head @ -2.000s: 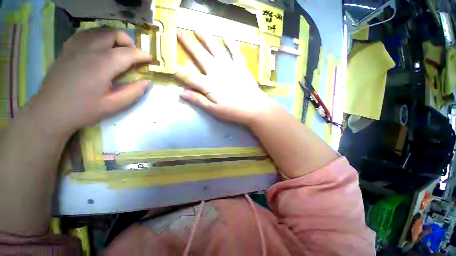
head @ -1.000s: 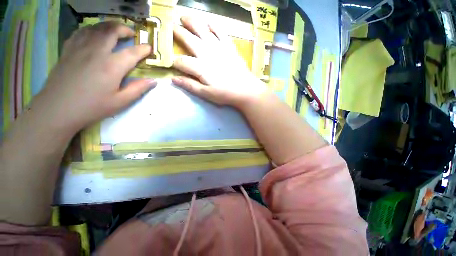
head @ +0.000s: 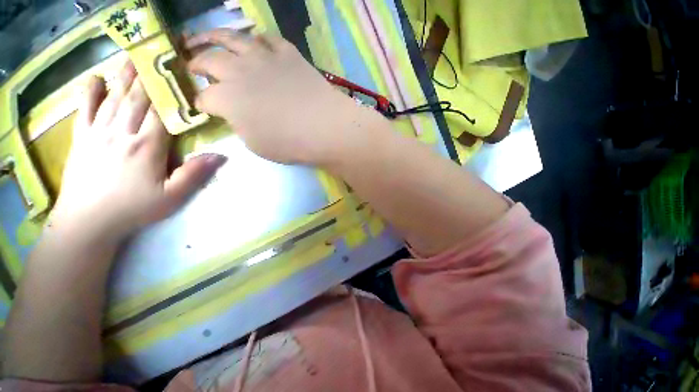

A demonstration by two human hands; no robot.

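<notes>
A yellow-taped sewing clamp [head: 155, 73] with handwriting lies at the upper left on the pale board [head: 237, 195]. A yellow panel [head: 50, 157] shows between its two arms. My left hand [head: 119, 164] lies flat on the panel between the arms, fingers spread, thumb out over the board. My right hand [head: 245, 88] is just right of the clamp's right arm, fingers bent towards it; whether they pinch anything is unclear. Red-and-black snips [head: 360, 90] lie beside my right forearm, partly hidden by it.
Yellow bag pieces [head: 521, 27] with brown strips lie beyond the board's right edge. A black cord [head: 444, 107] extends from the snips. A taped dark slot [head: 222, 279] runs along the board's front. A green crate [head: 671, 195] stands far right.
The view has turned right. My left hand has moved from the clamp's left arm onto the panel between the arms. My right hand has moved from there to beside the right arm.
</notes>
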